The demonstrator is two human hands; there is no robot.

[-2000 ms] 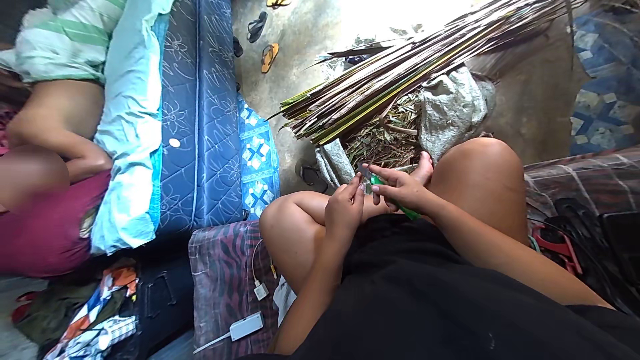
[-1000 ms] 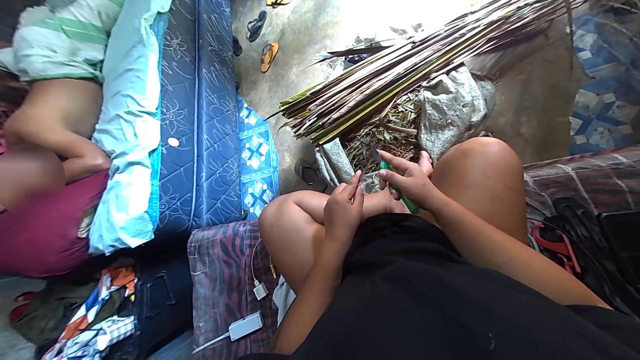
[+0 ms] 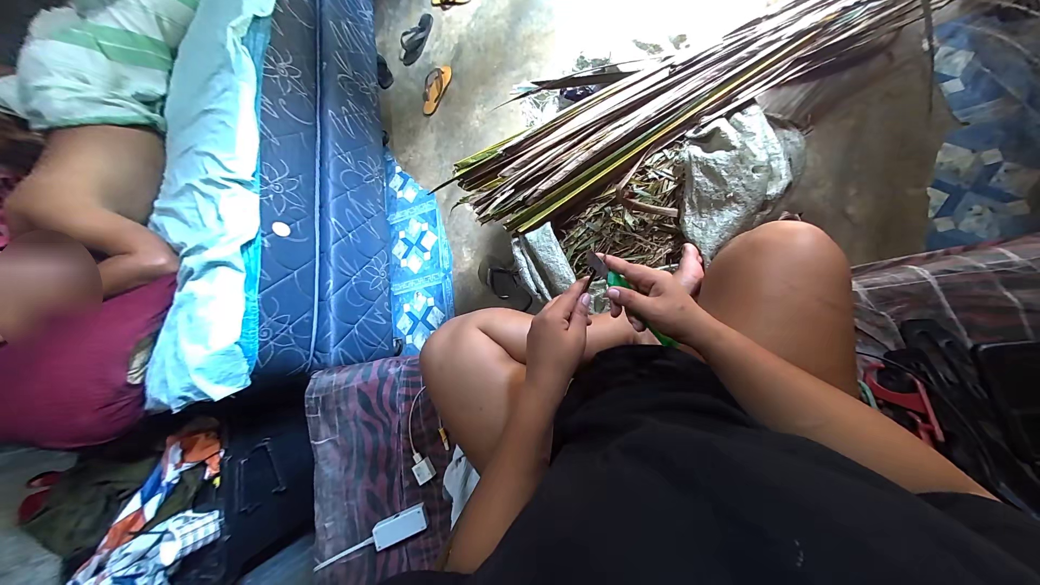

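My right hand (image 3: 662, 301) is closed around the green handle of a knife (image 3: 617, 282), its short dark blade pointing up and left. Close beside it on the left, my left hand (image 3: 559, 325) pinches a small, thin dark piece (image 3: 588, 281), too small to name surely. The blade lies against or very near this piece. Beyond both hands, plant trimmings (image 3: 630, 215) fill an open woven sack (image 3: 723, 179). A bundle of long palm leaf strips or stalks (image 3: 601, 142), partly green and partly brown, lies across the sack.
A blue mattress (image 3: 325, 187) stands to the left, with a person lying beyond it. Sandals (image 3: 436, 89) rest on the concrete floor. A white adapter (image 3: 399, 526) and a charger (image 3: 422, 469) with cables lie on the patterned cloth at my left. Black and red items lie at the right.
One second ago my right hand held the green-handled knife slightly apart from my left hand; now the blade is back close to the left fingertips. My left hand has barely moved.
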